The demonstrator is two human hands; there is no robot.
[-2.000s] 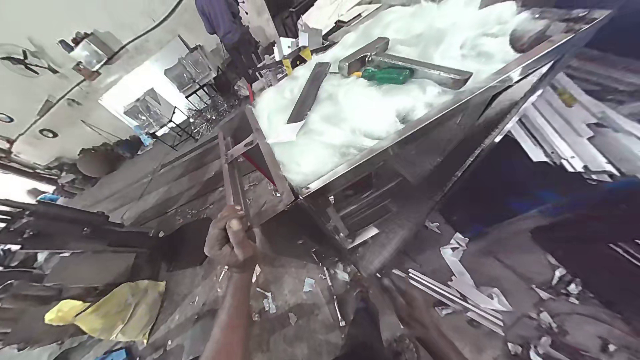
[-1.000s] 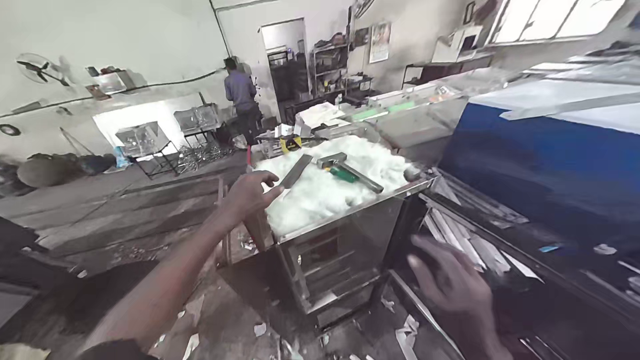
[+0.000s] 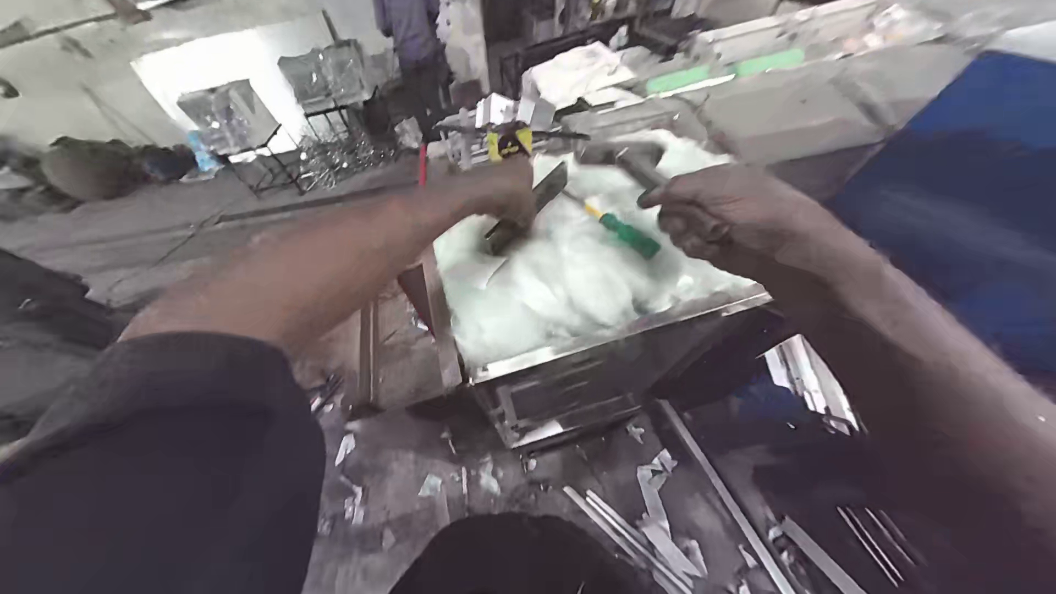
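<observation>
My left hand is closed around a flat dark metal bar, whose ends show on both sides of the fist. My right hand grips the handle of a hammer, its head lying over the far part of the white fibre wool. Between the two hands a screwdriver with a green handle rests on the wool, its shaft toward the upper left. The wool fills the top of a metal cabinet with a shiny front edge.
A yellow and black tape measure stands beyond the wool. A rusty metal frame adjoins the cabinet's left side. Metal strips and scraps litter the floor. A person stands in the background; a blue panel is at right.
My left hand has closed on the flat bar on the wool. My right hand, empty a second ago, has moved up to the hammer and taken its handle.
</observation>
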